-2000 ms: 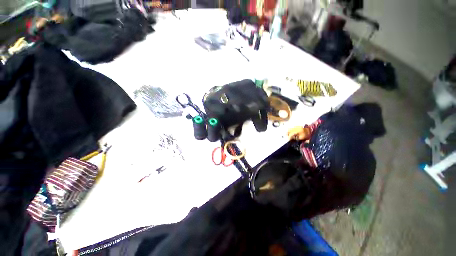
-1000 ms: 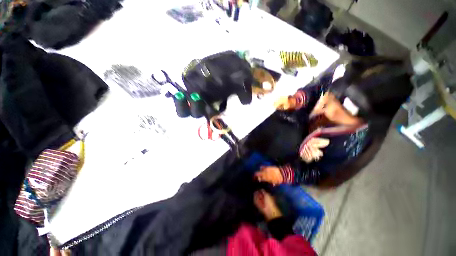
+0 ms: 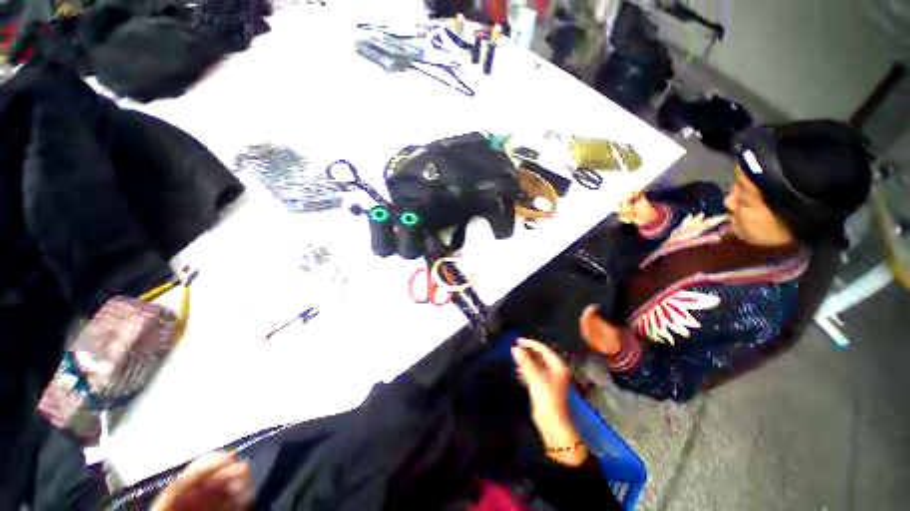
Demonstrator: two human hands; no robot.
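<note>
A black garment (image 3: 369, 444) lies across my lap and along the table's front edge, with a thin silver trim (image 3: 239, 440) on its border. My left hand (image 3: 208, 483) is at the bottom left by the trimmed edge, blurred and cut off by the picture's rim. My right hand (image 3: 545, 381) is raised over the right part of the garment, thumb and fingertips close together. A needle or thread cannot be made out at either hand.
White table (image 3: 210, 359) with snips (image 3: 292, 322), loose silver bits (image 3: 321, 263), black thread cones (image 3: 396, 236), orange-handled scissors (image 3: 429, 289), black bag (image 3: 454, 190), striped bundle (image 3: 120, 349) and yellow-handled pliers (image 3: 183, 309). A person (image 3: 738, 269) sits at right, beside a blue crate (image 3: 611, 454).
My right hand has risen from low over the garment and shows more fully. My left hand has come further into view. The person at right sits more upright and further right.
</note>
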